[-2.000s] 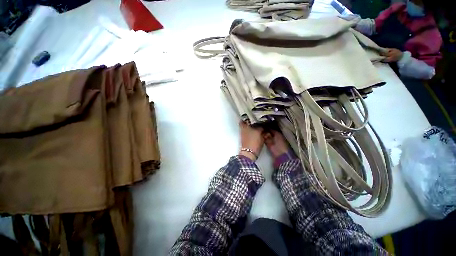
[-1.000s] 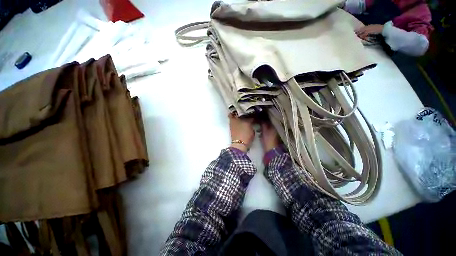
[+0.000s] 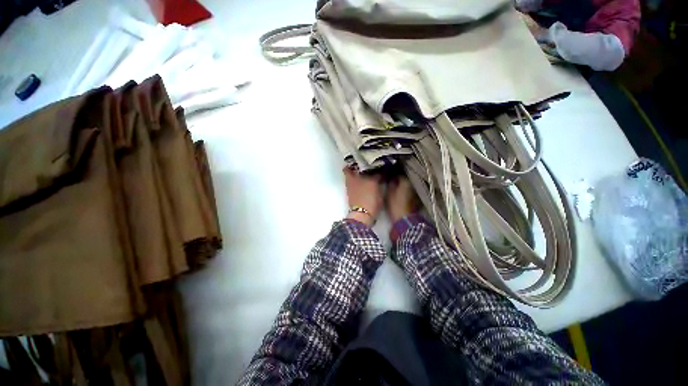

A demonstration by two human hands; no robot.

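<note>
A stack of beige tote bags (image 3: 453,71) lies on the white table, its open edges towards me. Long beige straps (image 3: 554,226) hang in loops from the near edge, to the right of my hands. My left hand (image 3: 363,192) is at the stack's near left corner, with its fingers hidden under the lower bags. My right hand (image 3: 401,197) is close beside it, with its fingers hidden under the bags and straps. What the fingers hold cannot be seen.
A brown tote bag stack (image 3: 68,249) lies at left. Beyond it are white sheets (image 3: 162,56), a dark tape roll (image 3: 28,87) and a red marker (image 3: 179,10). A clear polybag (image 3: 641,226) and white scraps (image 3: 582,199) are at right. Another person's sleeve (image 3: 588,47) is at upper right.
The view has shifted, so the brown stack and table items sit further left and higher. Both my hands remain at the stack's near edge. The other person's hand is now mostly hidden behind the bags.
</note>
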